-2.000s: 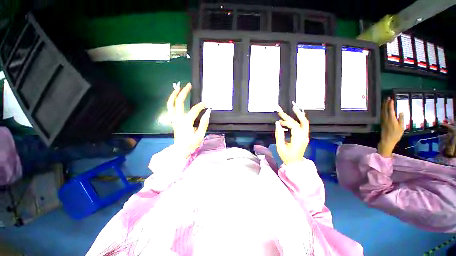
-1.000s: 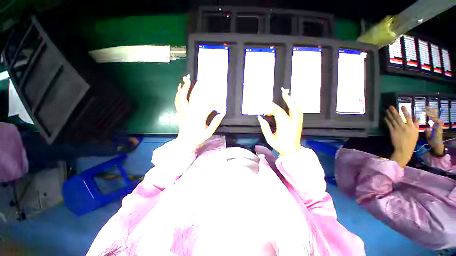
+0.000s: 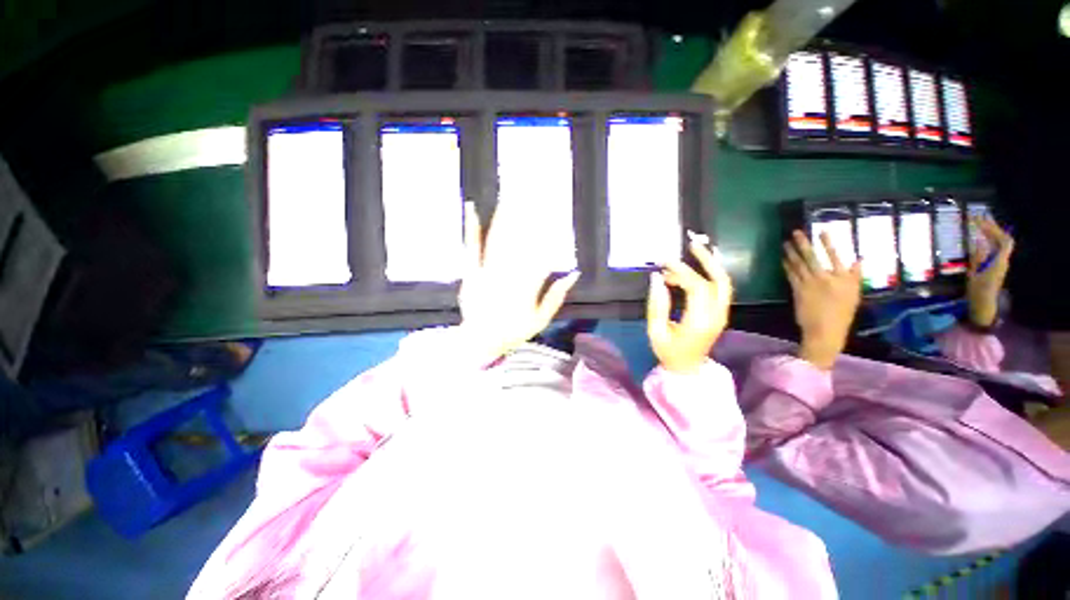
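A dark grey foam tray [image 3: 479, 199] lies in front of me with smartphones in a row of four slots. Their screens are white with a blue strip at the top, such as the leftmost smartphone [image 3: 309, 205]. My left hand [image 3: 512, 287] is over the tray's front edge, its fingers spread near the third smartphone [image 3: 536, 176] and covering part of it. My right hand [image 3: 690, 302] is at the lower right of the fourth smartphone [image 3: 644, 193], thumb and index finger apart. A small pale spot shows at its fingertips; I cannot tell what it is.
A second tray [image 3: 467, 65] with dark screens lies behind. A yellow-wrapped post [image 3: 751, 59] stands back right. A neighbour's hands [image 3: 825, 299] are at a tray of lit smartphones [image 3: 916, 244]. Dark stacked trays [image 3: 26, 270] are at far left, a blue stool [image 3: 164, 469] below.
The view has shifted right, so the trays appear further left. My left hand has moved from the first smartphone to the third, my right hand to the fourth. The screens' top strips are now blue.
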